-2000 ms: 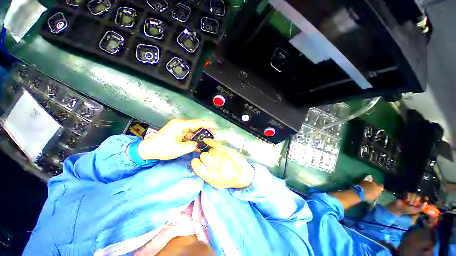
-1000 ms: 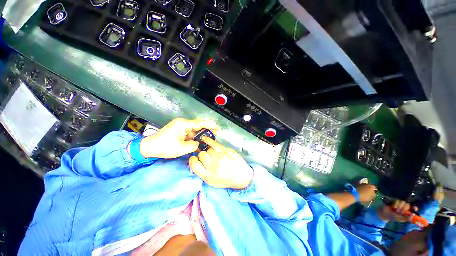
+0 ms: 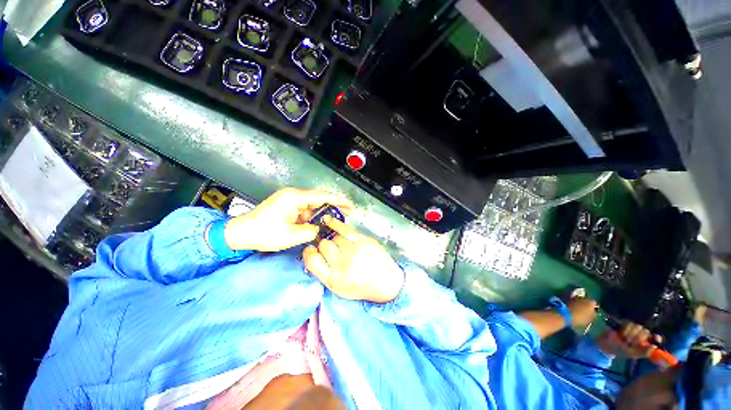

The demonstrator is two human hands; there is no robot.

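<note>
A small dark watch case [image 3: 325,218] with a bright rim is held in front of my chest, before the bench press. My left hand [image 3: 276,222] grips it from the left between thumb and fingers. My right hand [image 3: 357,263] is at its right side, with the index fingertip on the face of the case and the other fingers curled. The fingers hide part of the case. Whether my right hand also grips it cannot be told.
The black press [image 3: 409,164] with two red buttons stands ahead. A black tray of cases [image 3: 212,80] is ahead left, a clear blister tray [image 3: 501,232] right of the press, a covered clear tray [image 3: 96,172] at left. Another person's hands [image 3: 629,340] hold an orange-handled tool at lower right.
Both hands stay almost in place on the case. The view has shifted slightly. The neighbouring person's hands and the orange-handled tool have moved a little.
</note>
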